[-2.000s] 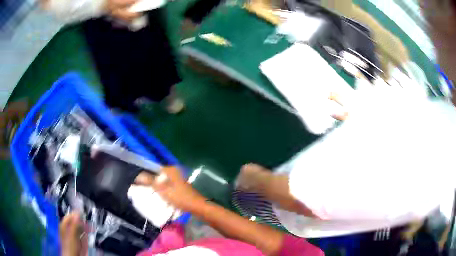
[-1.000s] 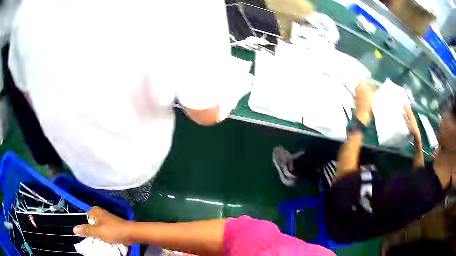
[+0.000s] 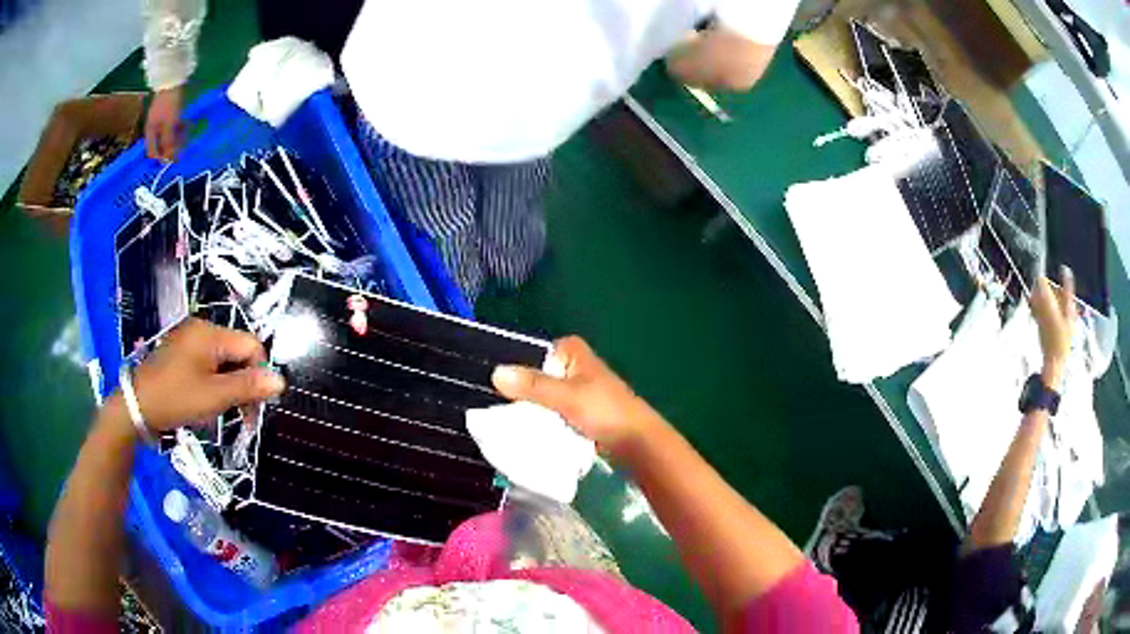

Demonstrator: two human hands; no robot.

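A black solar panel (image 3: 372, 421) with thin pale lines is held flat over the blue crate (image 3: 372, 161), glossy face up, with a small pink-and-white piece near its far edge. My left hand (image 3: 198, 382) holds its left edge. My right hand (image 3: 582, 394) grips its right edge with the thumb on top. A white wiping cloth (image 3: 530, 448) is also in my right hand, at the panel's right side. More panels and white cord bundles (image 3: 248, 248) lie in the crate.
A clear bottle (image 3: 229, 545) with a red label lies in the crate. A white rag (image 3: 283, 79) hangs on its rim. An open brown carton (image 3: 56, 155) is behind it. Co-workers stand ahead and at right. The green bench (image 3: 756, 136) holds white sheets (image 3: 861, 273) and panels.
The view has swung back over the crate. My left hand has come into view on the panel, which is now held up between both hands. The white-shirted person appears farther ahead.
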